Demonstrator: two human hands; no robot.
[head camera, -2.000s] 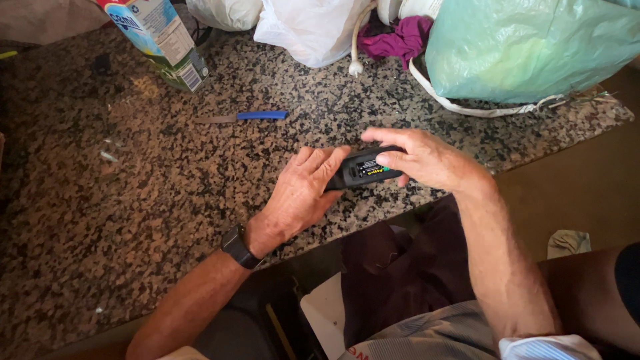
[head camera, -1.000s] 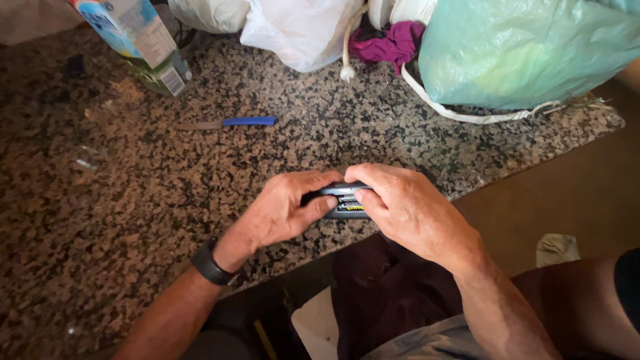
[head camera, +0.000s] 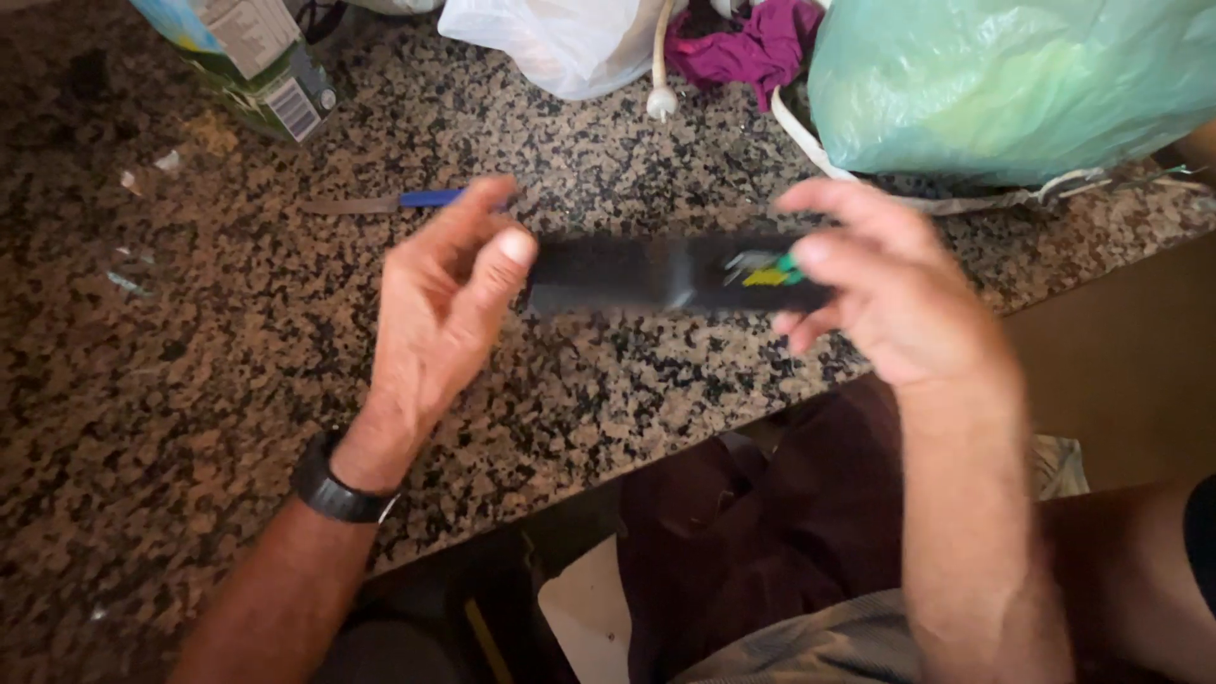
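Observation:
A long black handheld device (head camera: 655, 274), blurred by motion, spans the gap between my two hands above the granite counter. Green, yellow and silvery parts, seemingly batteries, show near its right end. My right hand (head camera: 883, 275) grips that end, thumb on top and fingers beneath. At the other end my left hand (head camera: 456, 275) has thumb and forefinger apart; whether it holds the device is unclear. Behind my left hand a knife with a blue handle (head camera: 429, 198) lies on the counter, its blade pointing left.
A carton (head camera: 252, 71) stands at the upper left. Along the back are a white plastic bag (head camera: 570, 43), a purple cloth (head camera: 746, 47), a white cord with a plug (head camera: 661, 100) and a large green plastic bag (head camera: 1007, 85). The granite counter's edge (head camera: 608, 486) runs diagonally before me.
My hands have moved apart from their close position one second ago. The black device, mostly covered by my fingers then, now shows at full length between them.

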